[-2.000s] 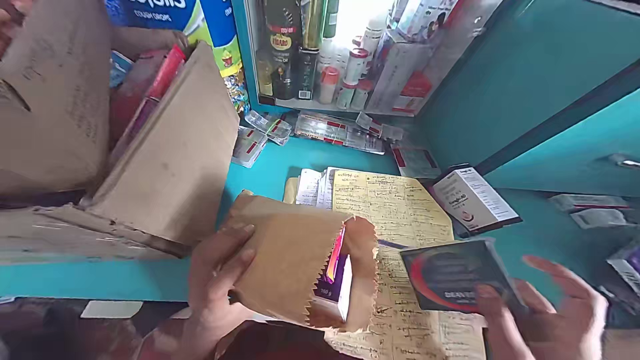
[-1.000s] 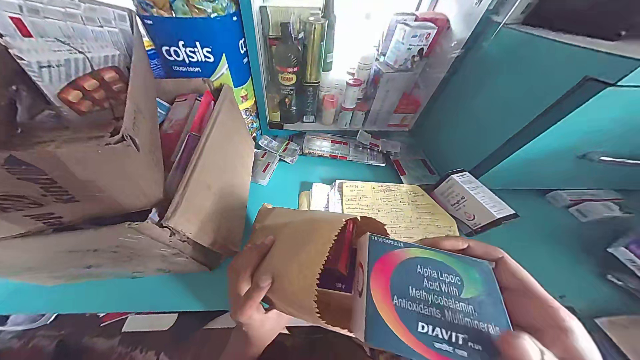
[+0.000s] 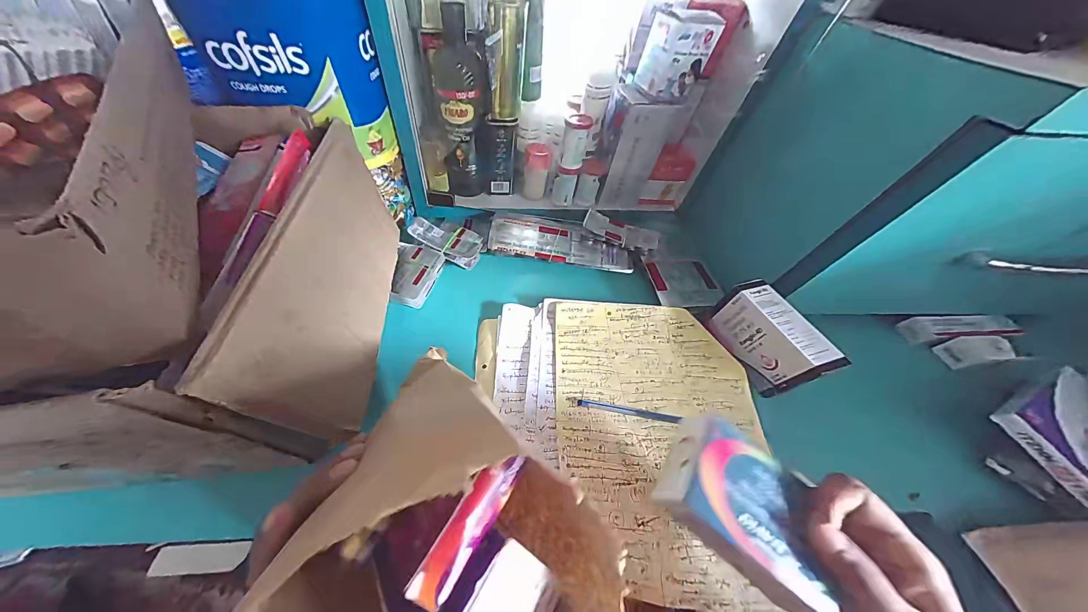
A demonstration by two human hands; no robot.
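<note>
My left hand (image 3: 310, 497) grips a brown paper bag (image 3: 433, 425) from its left side, at the bottom of the view. The bag's torn mouth gapes, and boxes in red, purple and white (image 3: 467, 531) show inside. To the right of the bag, my right hand (image 3: 867, 544) holds a dark blue capsule carton (image 3: 739, 510) with a coloured arc, slightly blurred and tilted. Beneath them lies an open notebook (image 3: 646, 357) with yellowed, handwritten pages, and a blue pen (image 3: 629, 410) rests across it.
Cardboard boxes (image 3: 289, 297) of packs stand at the left, before a blue cough-drops jar (image 3: 280, 51). Bottles (image 3: 459, 110) fill a lit cabinet behind. Blister packs (image 3: 552, 240) and a white-and-black carton (image 3: 778, 336) lie on the turquoise counter (image 3: 875, 425); more packs (image 3: 1050, 433) are at the right edge.
The carton, held against the bag's mouth a second ago, is now apart from it at the right in my right hand. The bag's mouth has tipped toward the camera, showing more of its contents.
</note>
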